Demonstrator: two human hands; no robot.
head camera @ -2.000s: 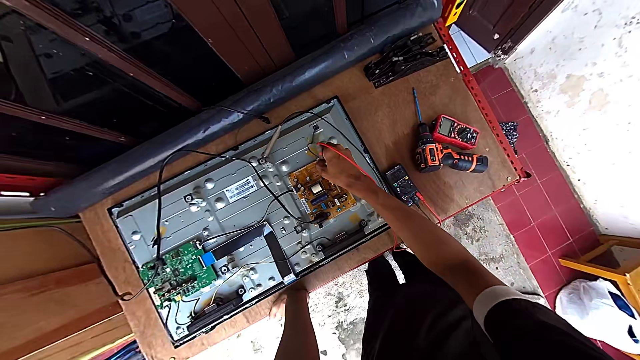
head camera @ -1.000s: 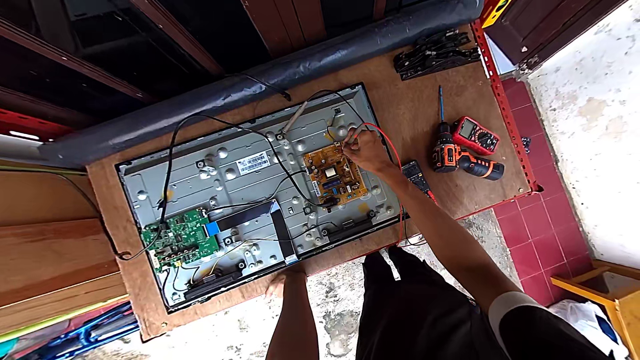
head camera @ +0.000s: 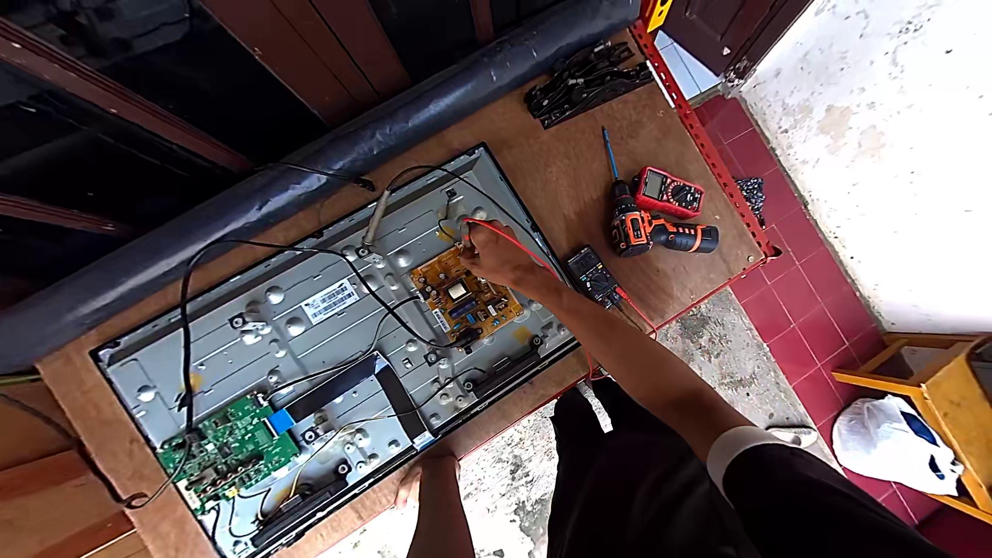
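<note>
My right hand [head camera: 496,252] holds a multimeter probe with a red lead over the upper right edge of the tan power supply board [head camera: 459,293]; the probe tip is hidden. This board is mounted on the metal back of an opened flat-panel TV [head camera: 232,287], and a green circuit board [head camera: 229,449] is at its lower left. My left hand [head camera: 425,474] is at the table edge below the panel, its fingers partly hidden. A black multimeter [head camera: 593,275] with a red lead plugged in lies right of the panel. A soldering iron [head camera: 376,221] rests across the panel's top edge.
To the right on the wooden table [head camera: 566,170] are a cordless drill [head camera: 632,225] with a blue-shafted bit, a red multimeter [head camera: 670,192] and a pile of black plastic parts [head camera: 585,85]. A dark wrapped roll [head camera: 310,170] runs along the back. Black cables [head camera: 186,333] cross the panel.
My right hand has moved from the board's upper area to its upper right edge, still with the probe. My left hand stays by the panel's lower edge. The view has shifted slightly.
</note>
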